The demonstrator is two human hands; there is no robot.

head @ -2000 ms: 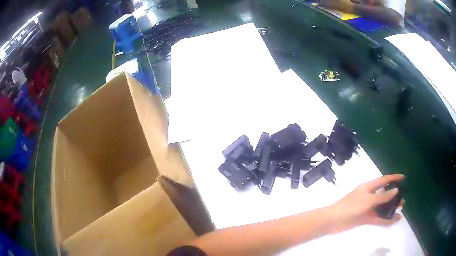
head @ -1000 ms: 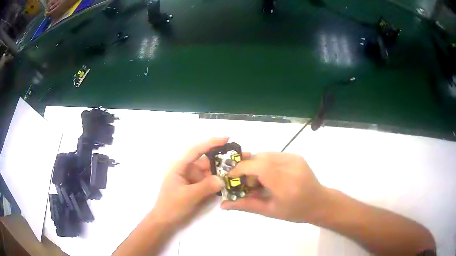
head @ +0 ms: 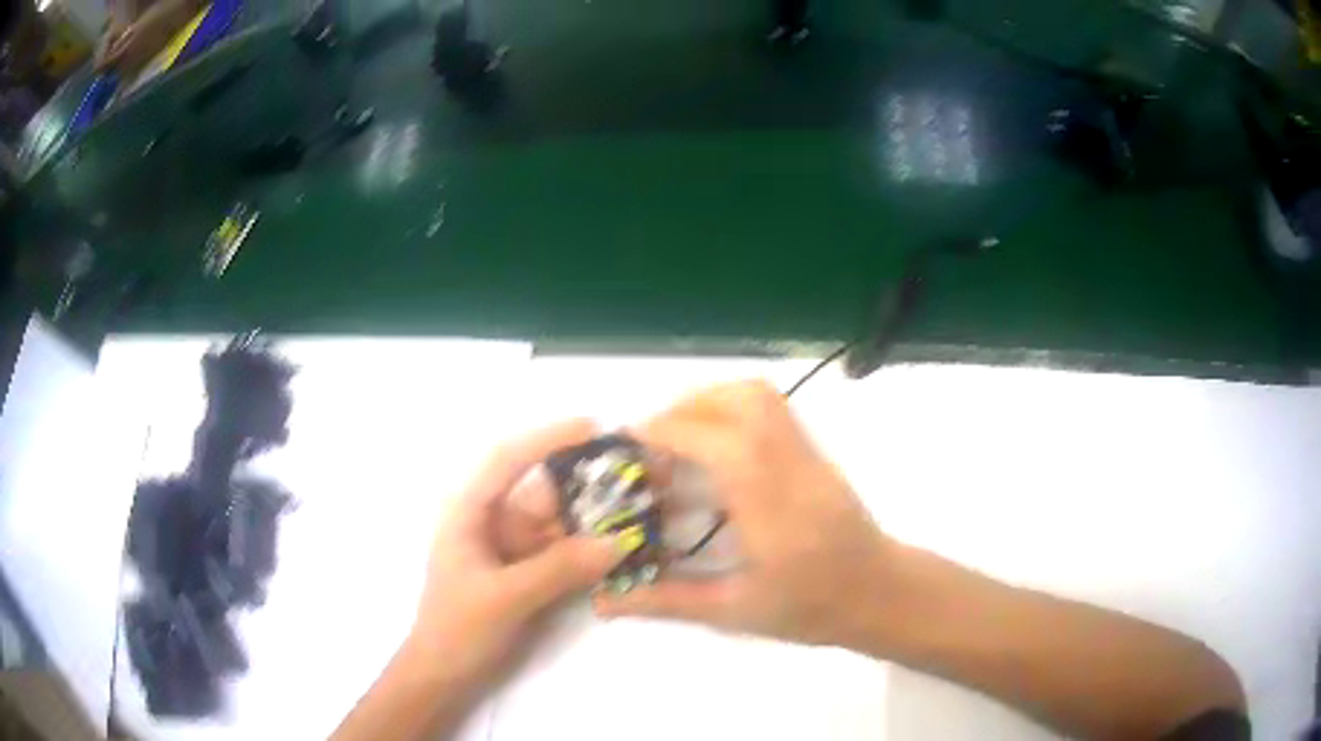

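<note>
A black adapter housing (head: 562,471) with a circuit board (head: 609,507) at its open side is held between my hands, a little blurred. The board shows yellow blocks and pale round parts. My left hand (head: 500,543) grips the housing from the left, its thumb on the board. My right hand (head: 768,528) is at the right side, its fingers around the board's right and lower edges. A thin black output cord (head: 884,322) shows below my right fingers and again behind the hand, reaching onto the green surface.
A pile of black housings (head: 210,536) lies at left on the white sheet (head: 391,391). A loose circuit board (head: 228,239) and scattered dark parts lie on the green belt (head: 652,203). Another person's hand (head: 138,36) shows at top left. A carton edge shows at bottom left.
The view has swung from the carton and pile to the sheet in front. Since one second ago, my right fingers have moved off the board's face to its edge, and more cord shows beneath them.
</note>
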